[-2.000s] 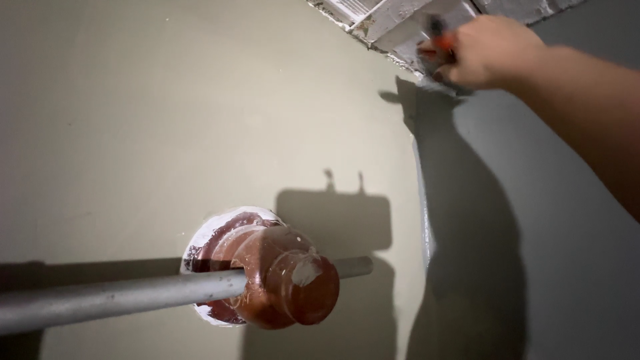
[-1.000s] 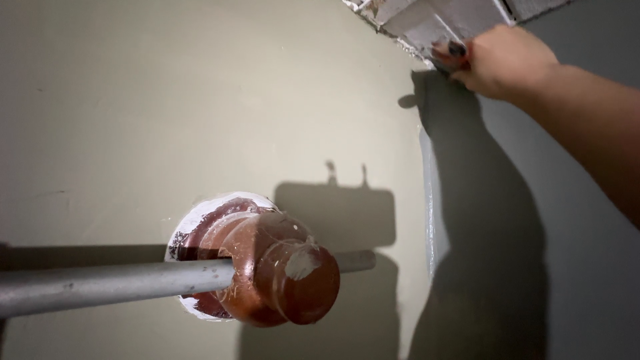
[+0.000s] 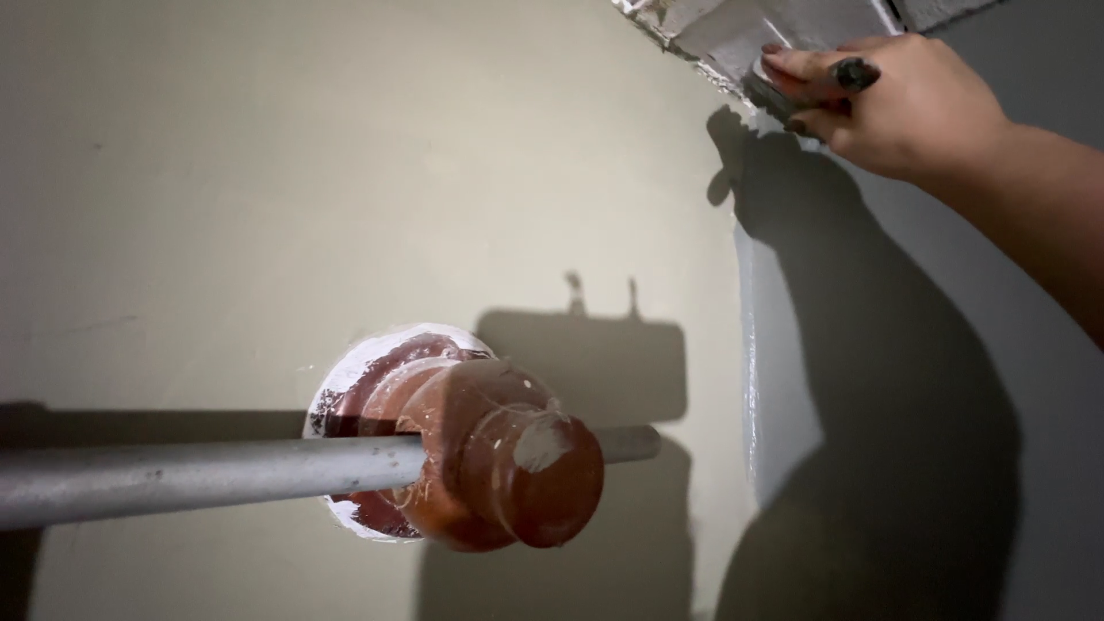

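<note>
At the upper right, my right hand [image 3: 923,112] is closed around a small hand tool [image 3: 854,74] with a dark, rounded handle end and some orange on it. Its working end is mostly hidden by my fingers, so I cannot tell its exact kind. The tool and fingertips are against the white ceiling edge [image 3: 733,39], right where it meets the corner of the pale wall [image 3: 388,172] and the grey wall [image 3: 1056,362]. That ceiling edge looks rough and chipped. My left hand is out of view.
Low in front, a brown turned wooden bracket [image 3: 483,457] stands out from the pale wall, with white paint around its base. A grey metal rod [image 3: 216,474] passes through it from the left. Large shadows lie on both walls.
My right hand stays at the ceiling corner; its grip on the tool now shows from a slightly different angle, with the handle end pointing more toward me.
</note>
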